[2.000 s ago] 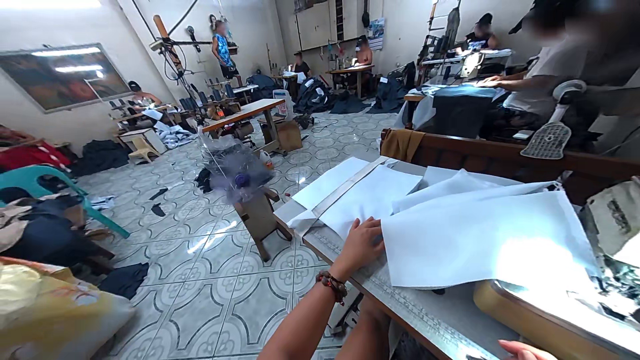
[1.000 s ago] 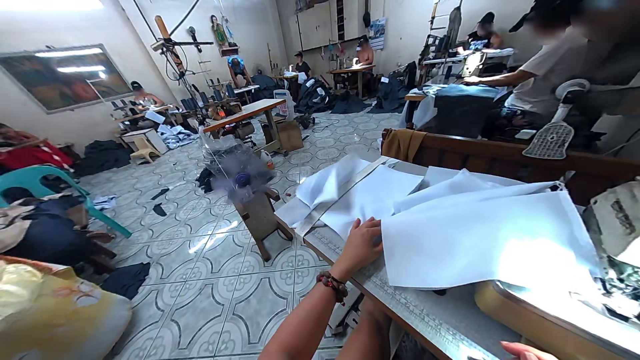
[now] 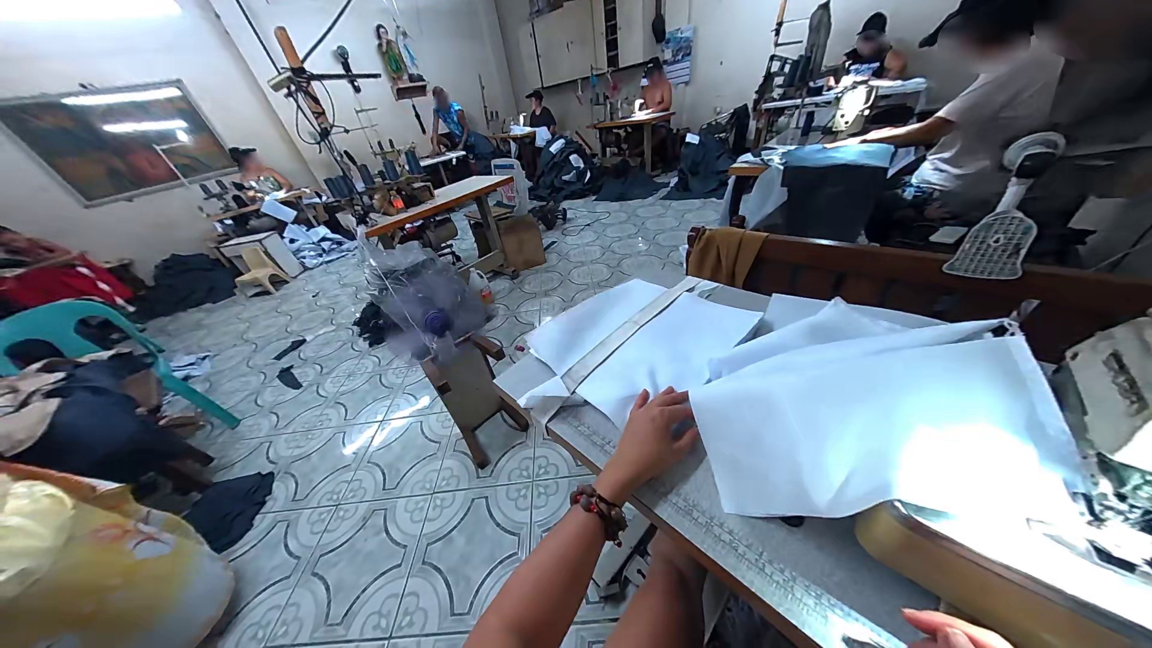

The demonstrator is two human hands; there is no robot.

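Note:
My left hand [image 3: 650,441], with a beaded bracelet at the wrist, rests on pale fabric pieces [image 3: 666,351] at the left part of the sewing table [image 3: 711,531]. Its fingertips touch the cloth; whether they pinch it cannot be told. A pale strip [image 3: 630,333] lies diagonally over these pieces. To the right, a larger white fabric panel [image 3: 810,450] spreads toward the sewing machine [image 3: 981,576] and partly covers its tan bed. Only some fingers of my right hand [image 3: 954,630] show at the bottom edge, near the machine bed; what they hold is hidden.
A wooden bench back [image 3: 828,279] with a brown cloth runs behind the table. A fan [image 3: 436,319] on a wooden stand is left of the table. Farther left are a teal plastic chair [image 3: 117,333] and a yellow bag [image 3: 108,558]. Several people sit or stand at other tables.
A person in blue at the back has bent down from standing. The person in the pale shirt at the right has stretched an arm over their table. My hands have hardly moved.

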